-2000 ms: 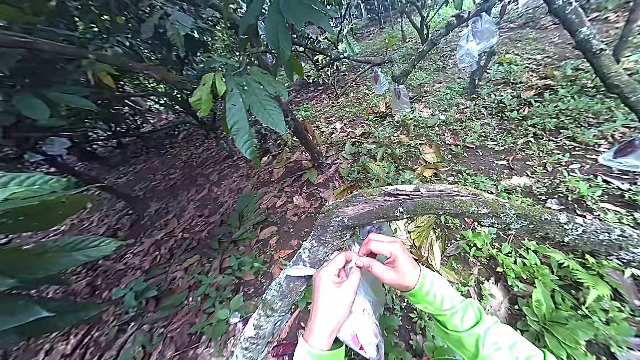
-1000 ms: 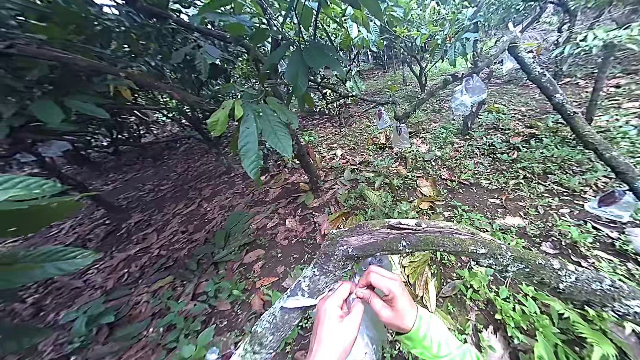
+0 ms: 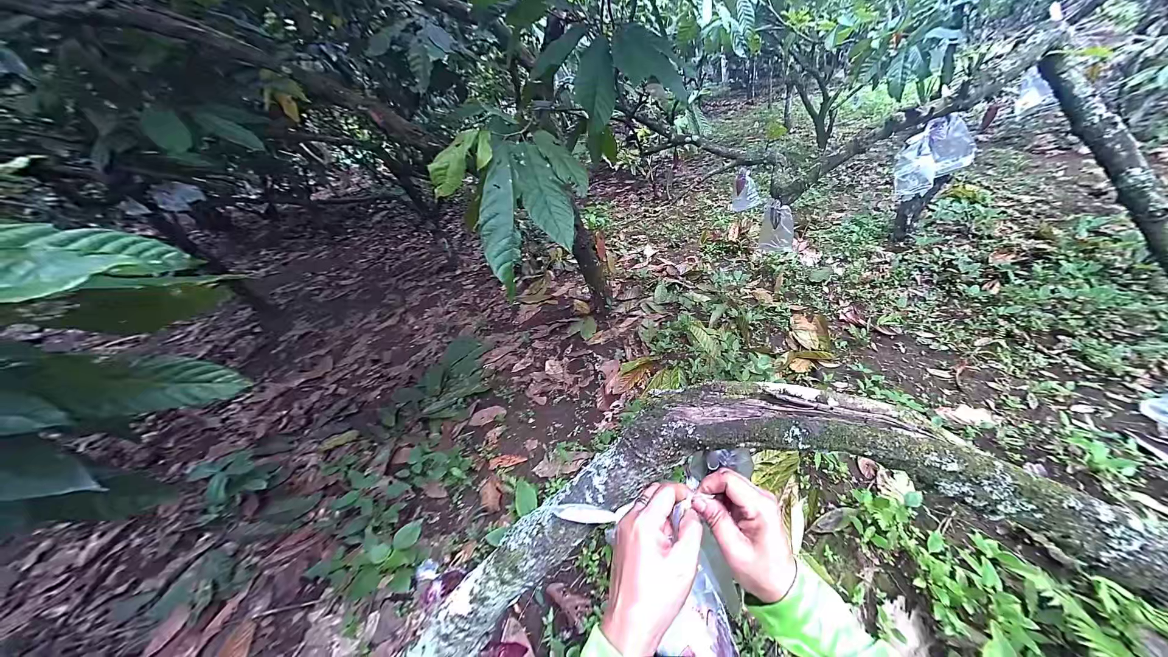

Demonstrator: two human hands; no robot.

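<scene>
My left hand (image 3: 650, 561) and my right hand (image 3: 746, 534) meet just below a bent, lichen-covered tree branch (image 3: 675, 429). The fingertips of both pinch the gathered part of a clear plastic bag (image 3: 703, 616), which hangs down between and below them. What is inside the bag is mostly hidden by my hands. A narrow white strip (image 3: 584, 515) sticks out to the left of my left fingers, across the branch. The exact grip at the fingertips is too small to tell.
The branch arches across the lower right. Large green leaves (image 3: 119, 383) reach in from the left, and more leaves (image 3: 525, 192) hang at upper middle. Clear bags (image 3: 935, 155) hang on trees behind. Leaf litter (image 3: 365, 310) and low plants cover the ground. A second trunk (image 3: 1109, 155) leans at upper right.
The view has shifted somewhat. My hands stay together at the bag below the branch, with no plain change in their hold.
</scene>
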